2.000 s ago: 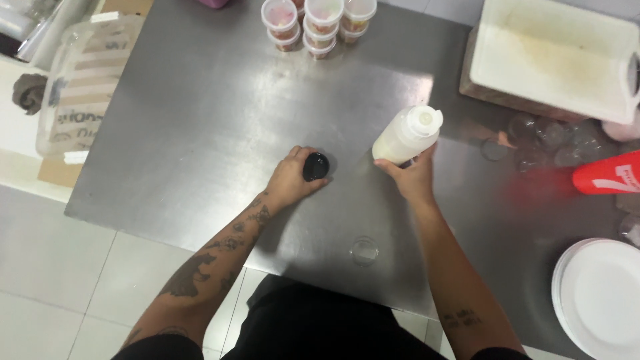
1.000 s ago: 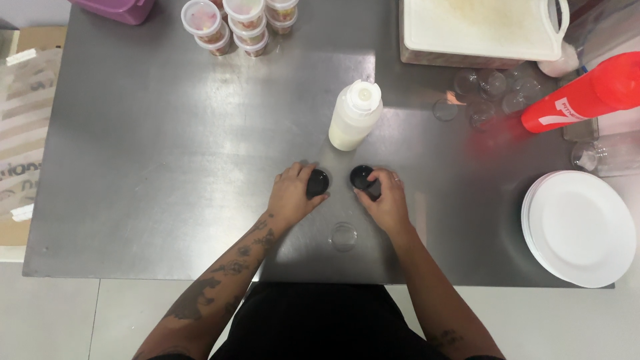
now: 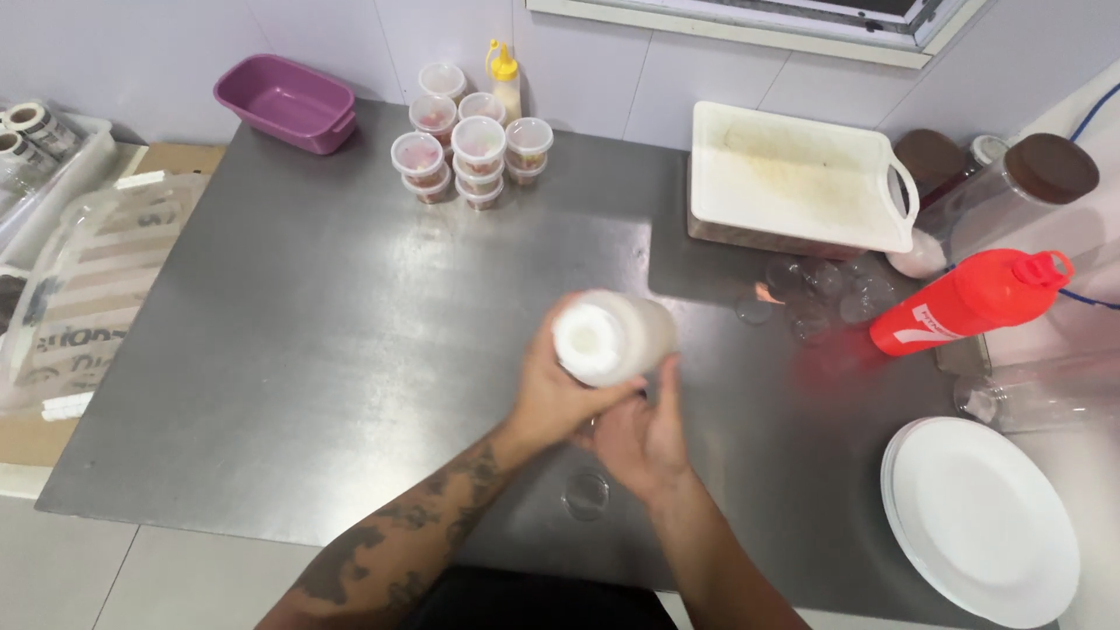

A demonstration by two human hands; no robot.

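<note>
My left hand grips a translucent white squeeze bottle with a white cap, tilted toward the camera above the middle of the steel table. Just below it, my right hand has its palm turned up and its fingers near the bottle. Something dark shows between the hands, mostly hidden; whether the right hand holds it, I cannot tell. Close to the front edge, a clear round lid lies on the steel table.
Lidded cups are stacked by the wall before a yellow-capped bottle. A purple tub is back left. To the right are a white cutting board, clear lids, a red bottle and white plates.
The white bottle, standing on the table one second ago, is now lifted in my left hand. My hands have come together. The black round objects are no longer plainly visible. The view has tilted up.
</note>
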